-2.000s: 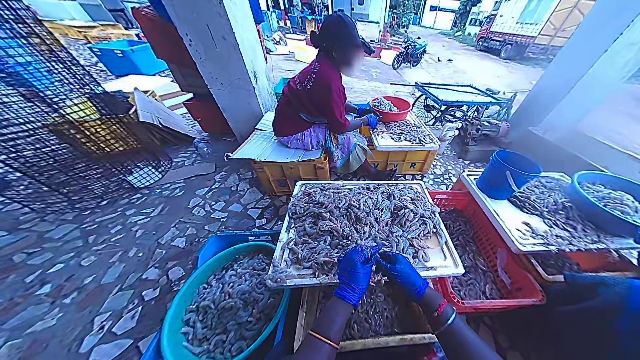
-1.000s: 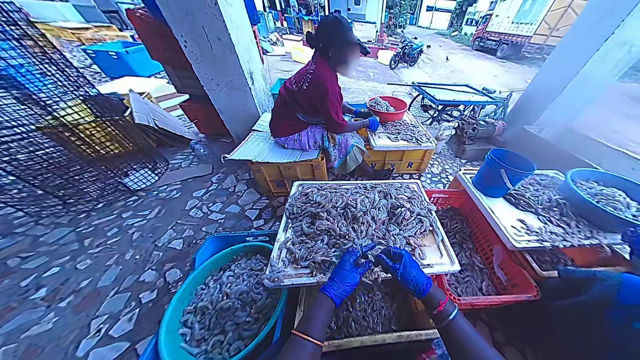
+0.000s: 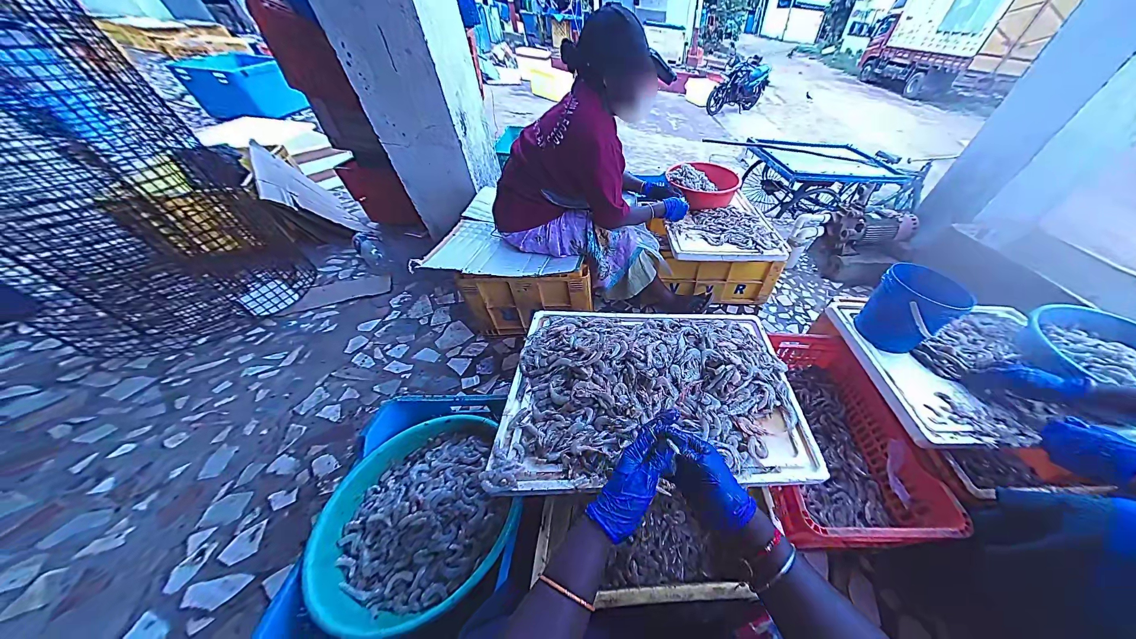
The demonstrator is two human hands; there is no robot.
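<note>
My left hand (image 3: 633,484) and my right hand (image 3: 710,479), both in blue gloves, meet at the fingertips over the near edge of a white tray (image 3: 803,453) heaped with raw shrimp (image 3: 648,382). A small pale piece, probably a shrimp, shows between the fingers; which hand grips it is hard to tell. Under my hands is a crate (image 3: 679,595) with more shrimp. A teal basin (image 3: 324,541) of shrimp sits on the left, and a red plastic crate (image 3: 914,524) with darker shrimp or shrimp waste is on the right.
A person (image 3: 568,177) sits ahead on a yellow crate (image 3: 524,297), working over a tray by a red bowl (image 3: 726,182). At right, a co-worker's gloved hands (image 3: 1087,448) are near a white tray (image 3: 896,382), a blue bucket (image 3: 914,306) and a blue basin (image 3: 1038,337). A pillar (image 3: 408,106) stands at left.
The co-worker's gloved hands at the right have come into view over their tray. My hands stay together at the near edge of my tray, with small finger movements.
</note>
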